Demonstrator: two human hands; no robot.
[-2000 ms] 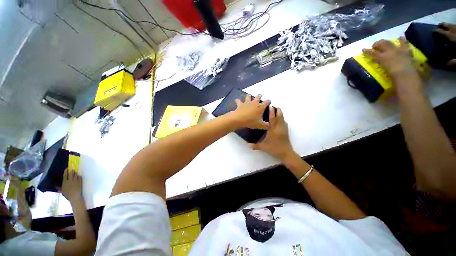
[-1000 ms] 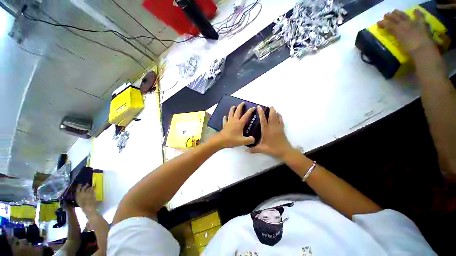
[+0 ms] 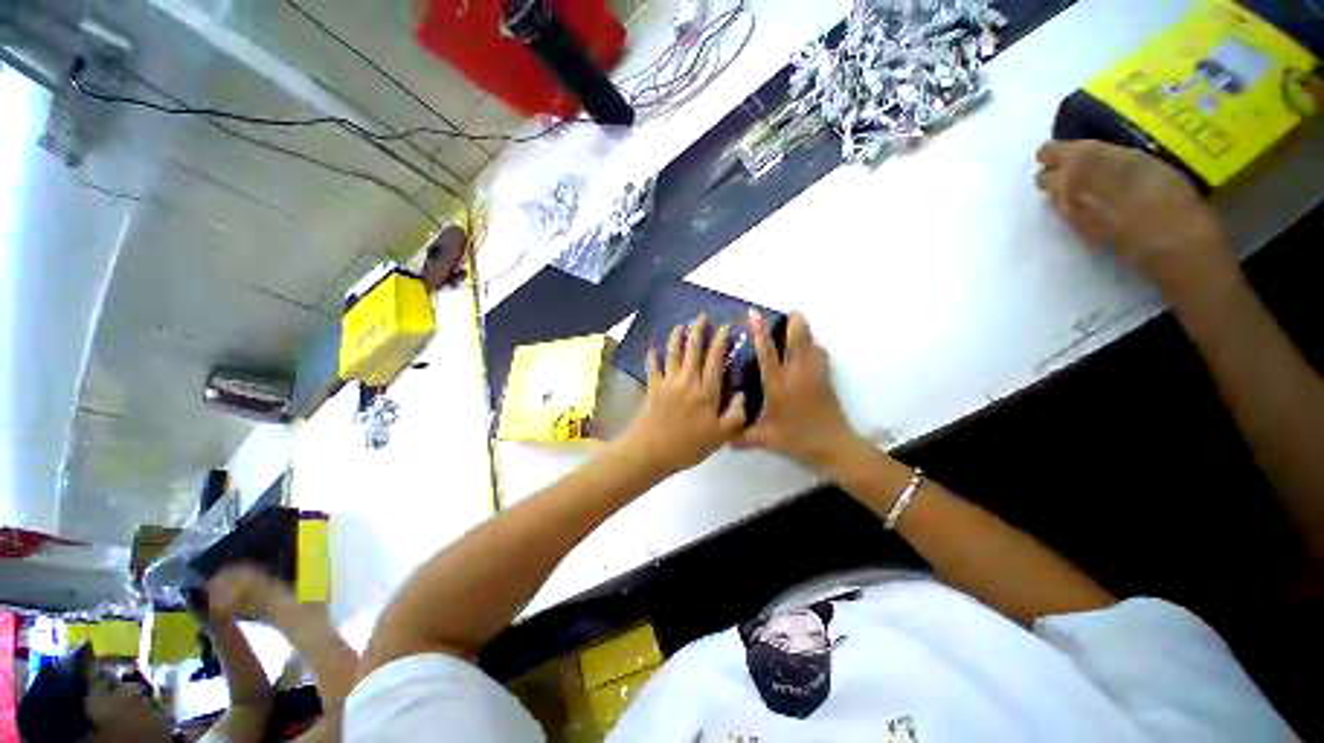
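A black inner box [image 3: 665, 317] lies on the white table in front of me, with small pale lettering on its lid. My left hand [image 3: 685, 395] lies on its left part, fingers spread. My right hand [image 3: 791, 389] holds its right end, with a bracelet on the wrist. Both hands cover much of the box, so whether the lid is fully closed cannot be told. A yellow sleeve [image 3: 555, 388] with a printed picture lies on the table left of the box.
Bagged cables [image 3: 893, 73] lie piled on the black mat strip [image 3: 712, 189] behind. Another person's hand is at a yellow box [image 3: 1212, 90] on the right. A yellow box [image 3: 386, 328] stands at the left rear. Another person works far left. A carton of yellow boxes [image 3: 622, 679] is below the table.
Both hands have stayed on the black box, and my left hand has shifted along its lid. The neighbour's hand on the right has moved off the top of the yellow box to its near side.
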